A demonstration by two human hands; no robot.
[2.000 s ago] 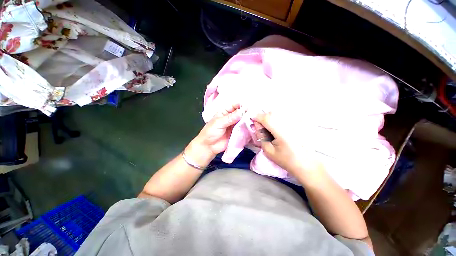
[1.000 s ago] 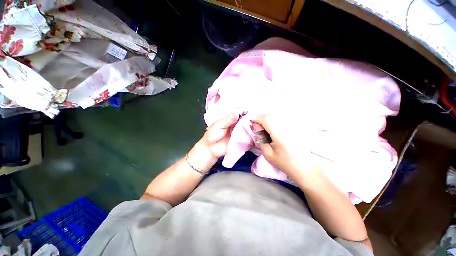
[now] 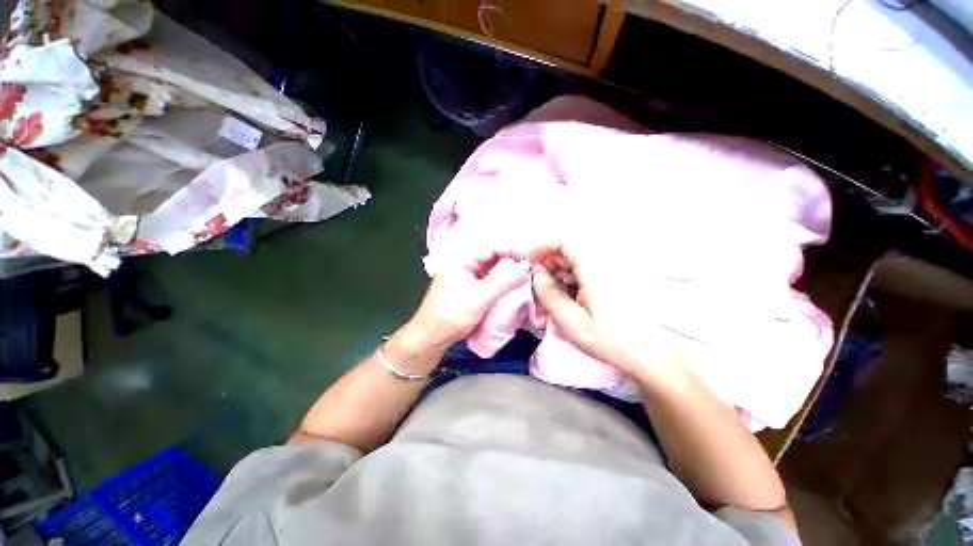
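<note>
The pink garment [image 3: 683,235] fills my lap and spreads to the right. My left hand [image 3: 457,302] pinches a gathered edge of it between thumb and fingers. My right hand [image 3: 581,309] meets the left at the fingertips on the same edge, with its fingers curled. A flap of the cloth hangs below the fingertips. A small dark shape shows inside the right palm but is too blurred to tell. No needle or thread can be made out.
Floral garments [image 3: 181,160] hang at the left. A blue plastic crate [image 3: 139,501] stands on the green floor at lower left. The white table edge [image 3: 843,75] and wooden drawer [image 3: 533,23] are ahead. A cardboard box [image 3: 918,288] is at the right.
My hands have come closer together at the fingertips, and the right fingers have curled over the edge. The dark thing in the right palm shows less. The view has shifted slightly.
</note>
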